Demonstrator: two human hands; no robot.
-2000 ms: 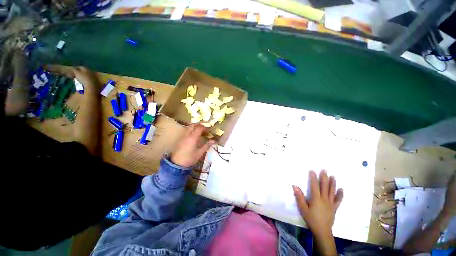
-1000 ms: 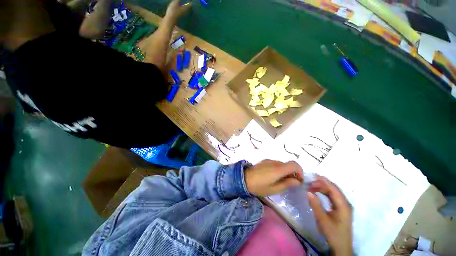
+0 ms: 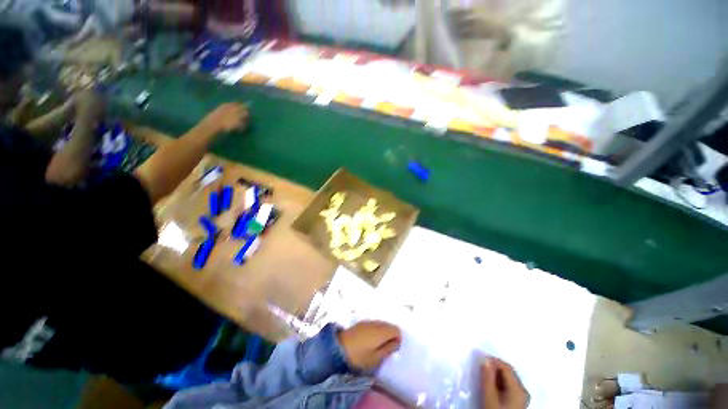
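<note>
A clear, shiny plastic bag or film (image 3: pixel 427 369) is stretched between my hands at the near edge of the white work sheet (image 3: pixel 511 295). My left hand (image 3: pixel 371 345) has its fingers curled on the film's left side. My right hand (image 3: pixel 503 385) has its fingers curled at the film's right side, partly cut off by the bottom edge. The view is blurred, so the exact grip is hard to see. An open cardboard box (image 3: pixel 315 224) with pale-yellow pieces (image 3: pixel 357 232) stands beyond my left hand. Thin lead wires show faintly on the sheet.
Blue battery packs (image 3: pixel 205 254) lie on the brown cardboard bench (image 3: pixel 279 279) at the left. A neighbour in black (image 3: pixel 88 272) reaches over the green belt (image 3: pixel 319 136). One blue pack (image 3: pixel 418 170) is on the belt. A grey metal post (image 3: pixel 670 112) stands at the right.
The view has turned back toward the belt. My hands have moved apart with the film between them. Two seconds ago my left hand was at the box and my right lay flat on the sheet.
</note>
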